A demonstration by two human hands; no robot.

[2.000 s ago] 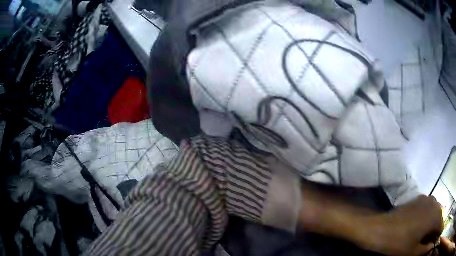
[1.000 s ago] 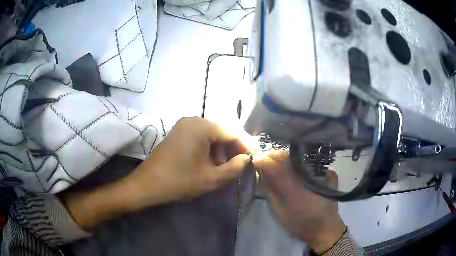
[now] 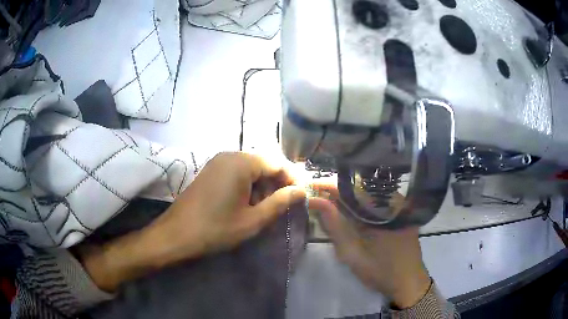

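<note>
My left hand [image 3: 224,202] pinches the edge of the grey fabric [image 3: 218,274] between thumb and fingers, just left of the needle area [image 3: 321,171]. The fabric hangs over the table's front edge. My right hand [image 3: 380,252] lies at the needle area, partly behind the machine's dark curved loop; its fingertips are at the fabric edge but glare and blur hide whether they grip it. The white sewing machine head [image 3: 398,81] stands above the hands. The white quilted side of the garment [image 3: 93,162] lies bunched at the left.
A flat white panel with diamond stitching [image 3: 146,68] and a small dark grey piece [image 3: 98,103] lie at the upper left. Another quilted piece [image 3: 240,15] lies at the back. A dark pointed tool with a red part [image 3: 557,230] shows at the right edge.
Two seconds ago the view was turned left onto the quilted garment. Since one second ago, the machine sits further left in view, and both hands remain at the needle area.
</note>
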